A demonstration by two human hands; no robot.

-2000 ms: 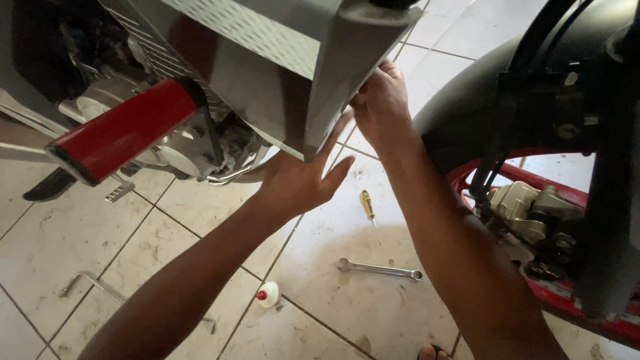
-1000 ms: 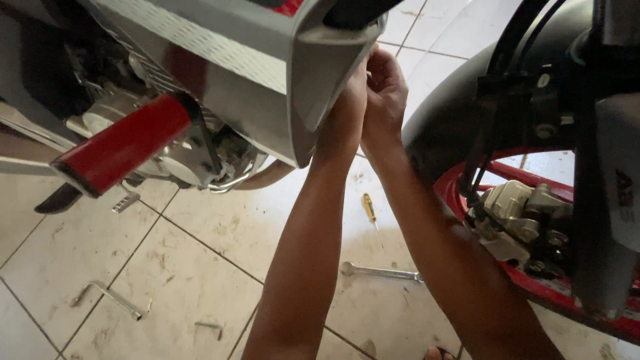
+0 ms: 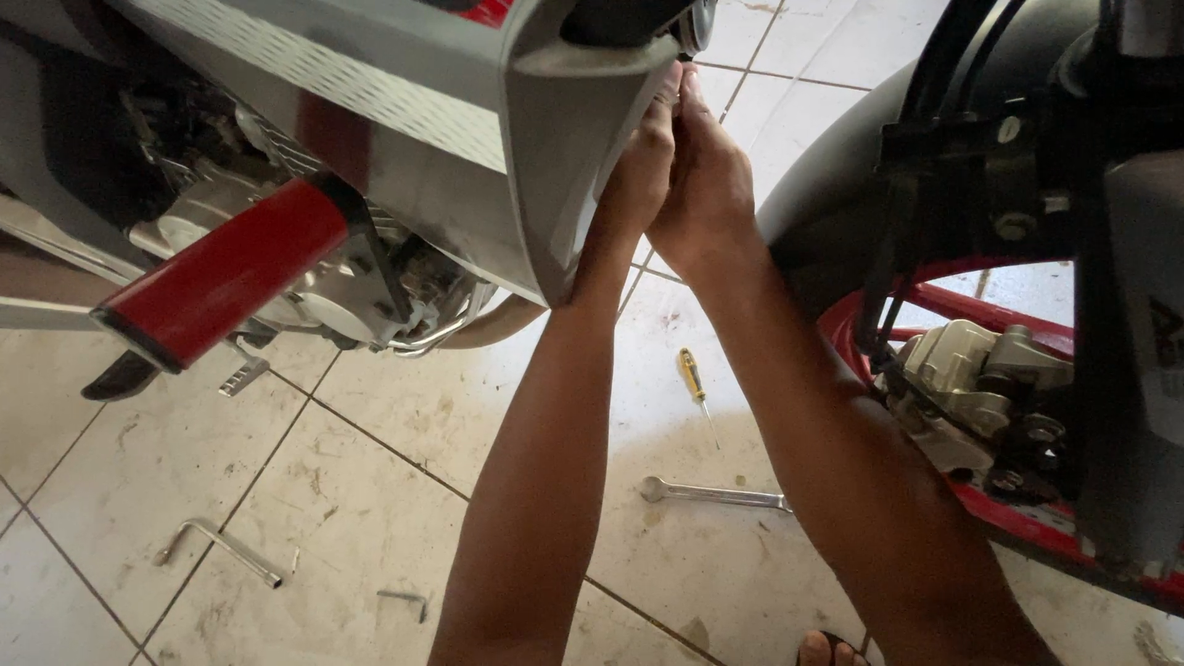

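Note:
My left hand [image 3: 643, 171] reaches up along the inner edge of the motorcycle's grey plastic fairing [image 3: 573, 139], which hides part of the wrist. Close against it is my right hand [image 3: 708, 190]. The fingertips of both meet near a dark round part [image 3: 696, 28] at the top of the fairing. Whatever lies between the fingers is too small and hidden to tell. Left of the fairing, a red cylindrical crash guard [image 3: 227, 268] sticks out below the engine [image 3: 324, 301].
On the tiled floor lie a yellow-handled screwdriver [image 3: 690, 375], a combination wrench [image 3: 717, 495], a bent socket wrench [image 3: 227, 550] and a hex key [image 3: 404, 597]. To the right stands a front wheel with a black fender [image 3: 842, 157] and a brake caliper [image 3: 953, 370]. Toes [image 3: 828, 647] show at the bottom.
My left hand, spread below the fairing's lower tip two seconds ago, has moved up beside my right hand. The white-and-red item seen on the floor at first is out of sight.

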